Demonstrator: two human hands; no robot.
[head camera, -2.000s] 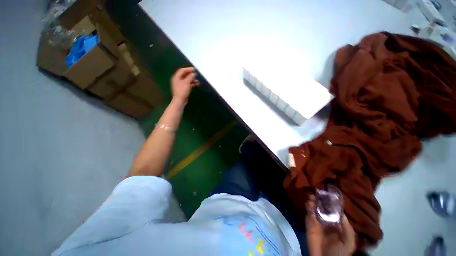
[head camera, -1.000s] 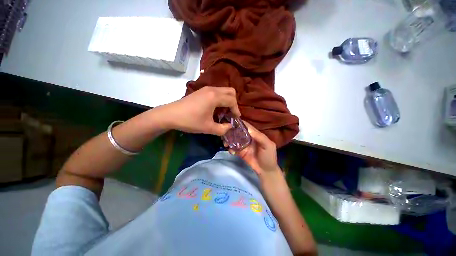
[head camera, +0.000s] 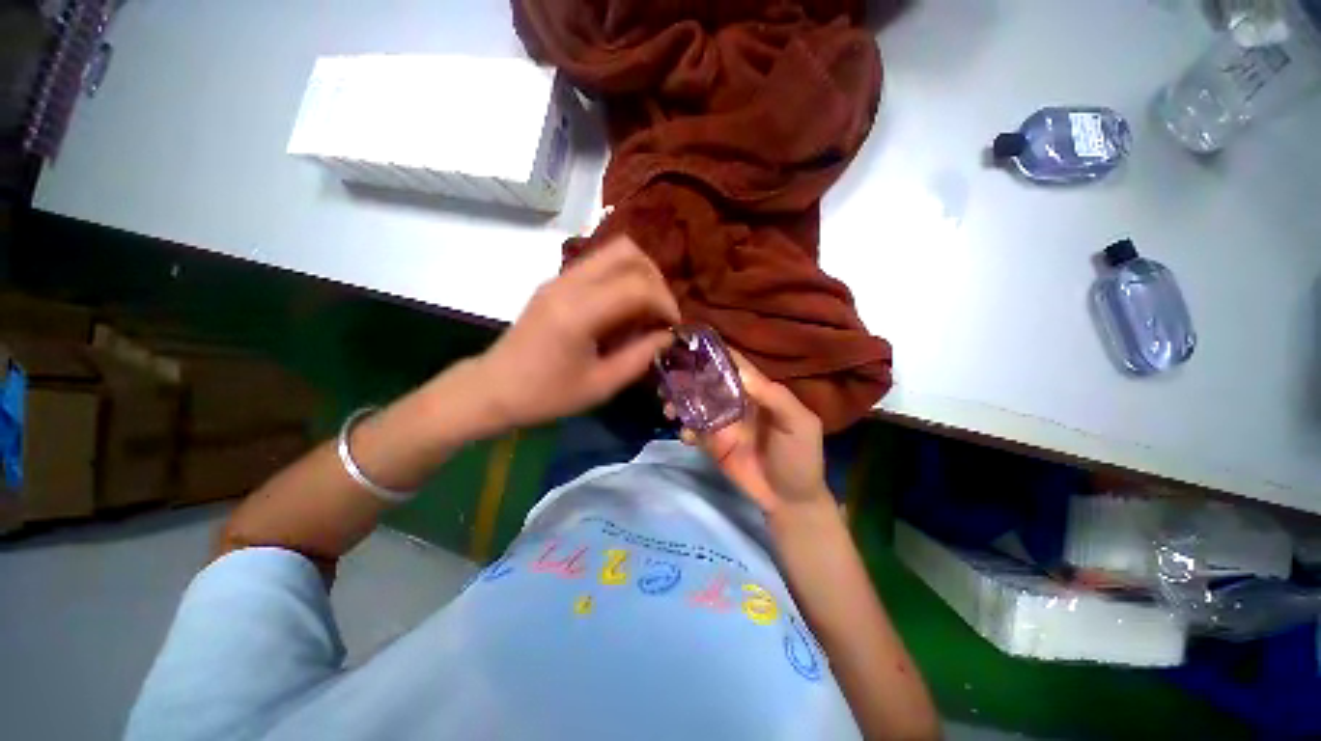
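My right hand (head camera: 771, 442) holds a small clear violet-tinted bottle (head camera: 704, 379) in front of my chest, at the table's front edge. My left hand (head camera: 587, 326) is at the upper end of the bottle with fingers bent; whether they grip its end or only touch it is not clear. The bottle's cap cannot be made out. The brown cloth (head camera: 739, 159) lies bunched on the table behind my hands and hangs over the front edge. Two filled bottles with black caps lie on the table at the right, one labelled (head camera: 1075, 144), one nearer the edge (head camera: 1145, 314).
A white carton row (head camera: 435, 123) lies on the white table (head camera: 189, 174) left of the cloth. A large clear plastic bottle (head camera: 1224, 90) lies at the far right. Brown cardboard boxes (head camera: 189, 420) stand at the lower left. White packaging (head camera: 1029, 601) is below the table at the right.
From two seconds ago, the view has turned right and my left hand has come to the bottle. Since one second ago, its fingers have shifted up and left, showing more of the bottle.
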